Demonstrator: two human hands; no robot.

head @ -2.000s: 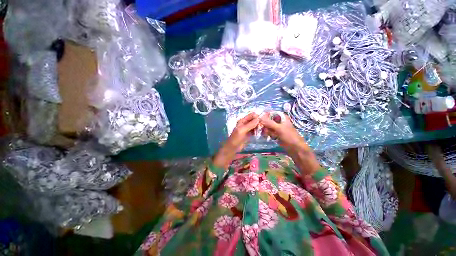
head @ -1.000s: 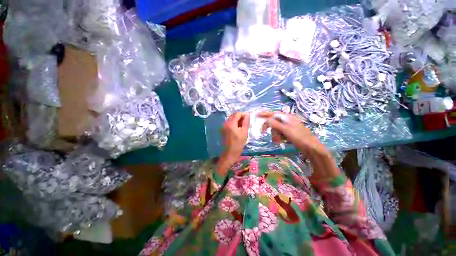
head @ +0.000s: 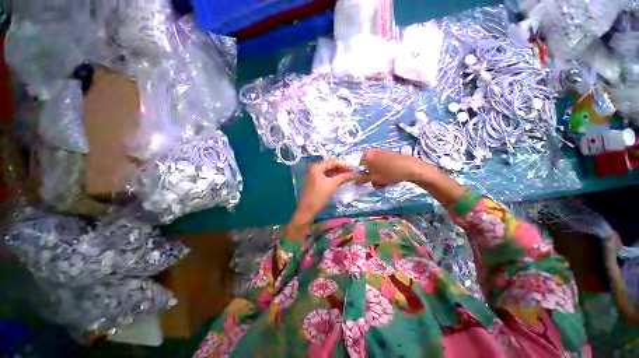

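Note:
My left hand and my right hand meet over the clear plastic sheet at the bench's near edge. Their fingertips touch or nearly touch around something very small and pale, too small and blurred to name. A bright white area, perhaps a sheet, lies partly hidden beneath the hands. A loose pile of coiled white cables lies beyond and left of the hands. A tangled heap of white cables lies to the right.
Flat white bags lie beyond the piles. A blue bin is at the far side. Bagged cables and a cardboard box are at left. A white bottle is by a red box. Another person's arm shows at right.
My right hand has moved left and its forearm now reaches in from farther right. My left hand has turned towards it, and the fingertips have come together. The other person's arm shows again at right.

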